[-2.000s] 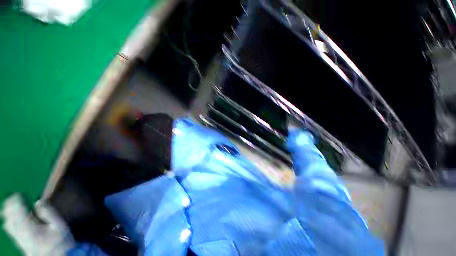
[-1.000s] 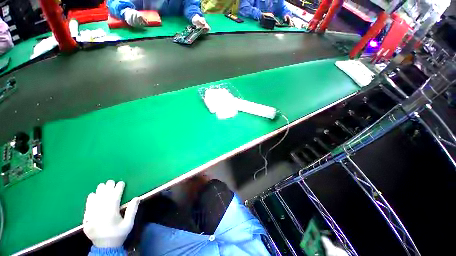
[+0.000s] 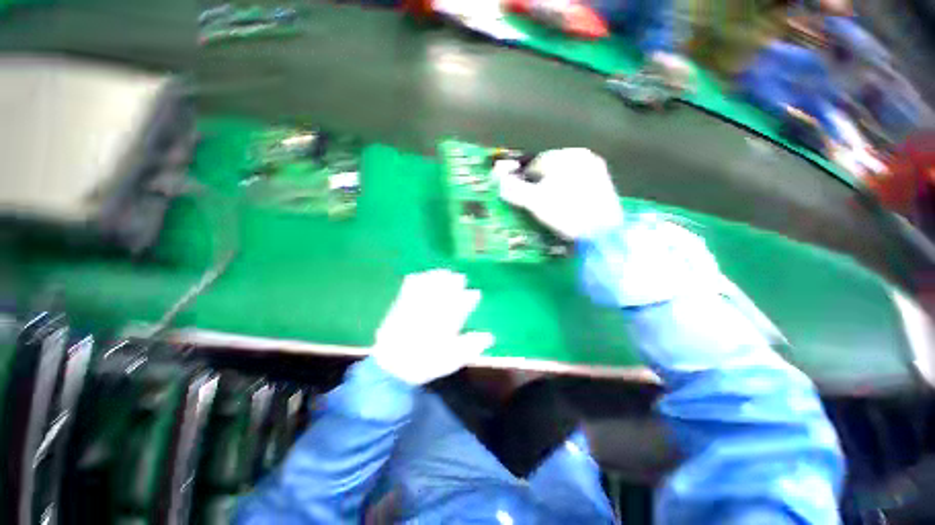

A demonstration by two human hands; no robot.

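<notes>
A green circuit board [image 3: 477,210] lies on or just above the green mat [image 3: 338,292], in front of me. My right hand [image 3: 569,195], in a white glove, grips it at its upper right part, near a dark component; blur hides the exact finger contact. My left hand [image 3: 425,328], also white-gloved, rests palm down near the mat's front edge with its fingers apart and holds nothing. A second circuit board [image 3: 302,172] lies on the mat to the left, apart from both hands.
A grey box [image 3: 77,138] stands at the left, with a cable [image 3: 195,292] in front. A dark conveyor belt [image 3: 379,77] runs behind the mat. Blurred rack parts [image 3: 190,441] are at lower left. Across the belt, a worker's hand [image 3: 672,72] is at another board [image 3: 641,90].
The view has swung left along the bench. My right hand has brought the board from the rack to the mat. The grey box is now visible; the syringe is not discernible.
</notes>
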